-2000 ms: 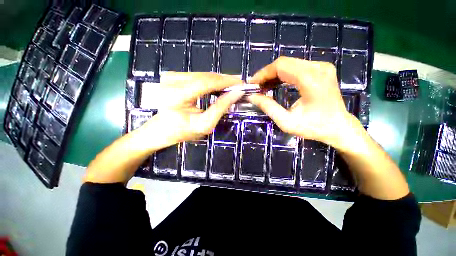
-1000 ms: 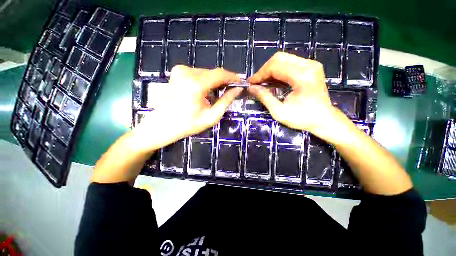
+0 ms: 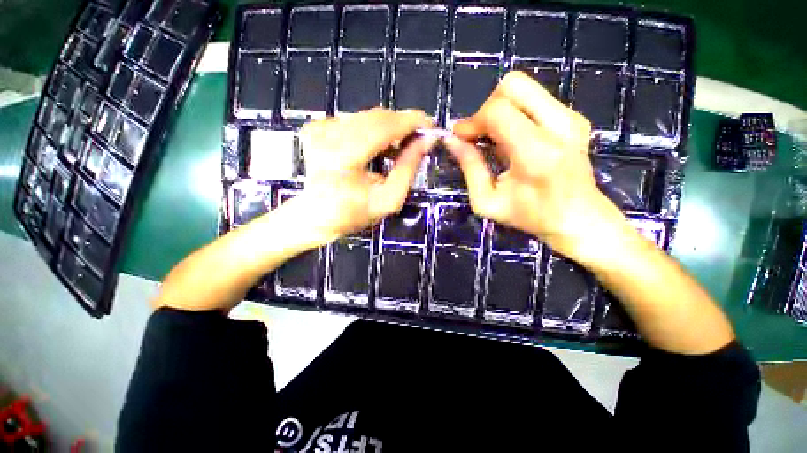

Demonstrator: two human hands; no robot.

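Observation:
My left hand (image 3: 354, 168) and my right hand (image 3: 526, 159) meet above the middle of the shiny black blister tray (image 3: 416, 80). Their fingertips pinch a thin, pale-edged part (image 3: 435, 134), seen nearly edge-on and mostly hidden by the fingers. It looks like a front housing; whether a keypad sits in it cannot be told. A bright white rectangle, which looks like the back of a fitted keypad (image 3: 274, 154), lies in a tray pocket left of my left hand.
A second blister tray (image 3: 97, 133) stands tilted at the left. A small pile of black keypads (image 3: 746, 142) lies on the green surface at right. A clear and dark supply sheet (image 3: 783, 265) is at the right edge. Something red is at bottom left.
The pinched part and fingertips are slightly higher in the picture. My right hand's fingers are more bunched. The view has shifted slightly, so the tray appears higher and larger.

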